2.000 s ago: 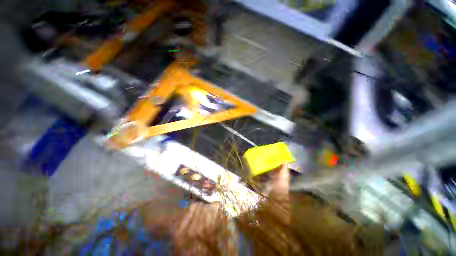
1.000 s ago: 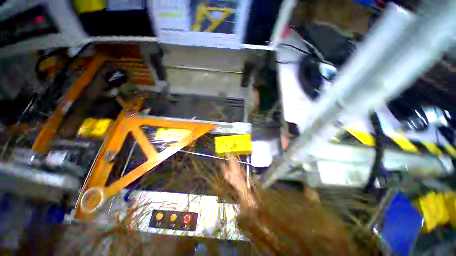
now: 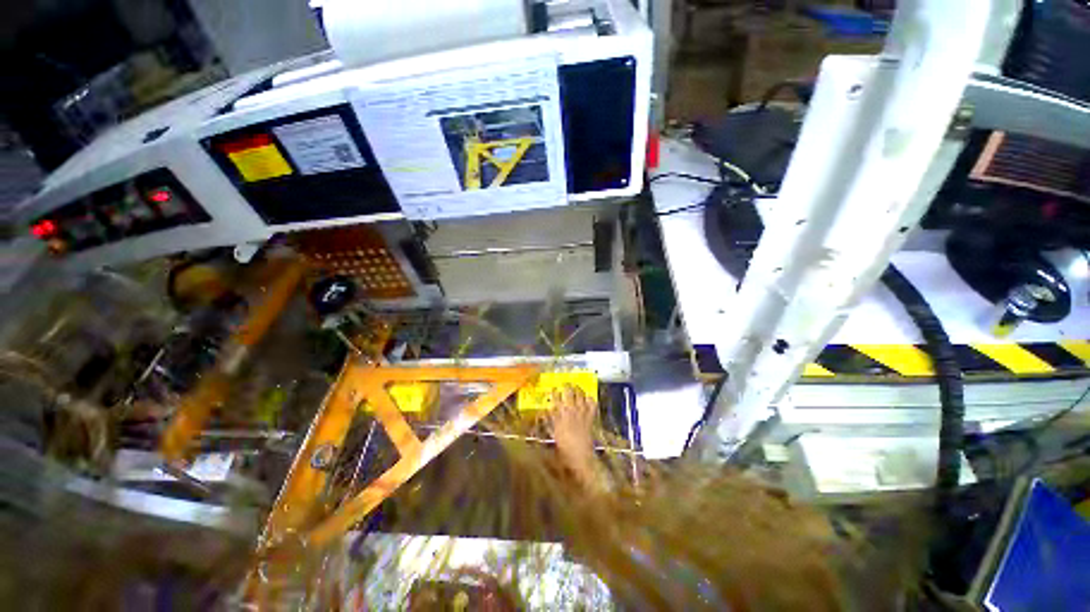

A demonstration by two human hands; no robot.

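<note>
A yellow retail box (image 3: 540, 391) lies flat in the bed of the film sealer, right of the orange triangular frame (image 3: 418, 448). My right hand (image 3: 576, 424) is on its right part, fingers over the top and near side. A second yellow box (image 3: 412, 398) shows through the frame, to the left. Clear film seems to lie around the boxes, but blur hides its edges. Hair blurs the lower picture and covers my right wrist. My left hand is not in view.
The white machine panel (image 3: 502, 138) with red displays stands behind. A pale slanted post (image 3: 825, 227) rises at right, before a white table (image 3: 693, 227) with black-yellow edge tape and a black hose. A blue panel (image 3: 1046, 556) is at lower right.
The view has levelled and tilted up, showing more of the machine panel. My right hand has moved from the box's lower edge onto its right part. The box now lies beside the frame.
</note>
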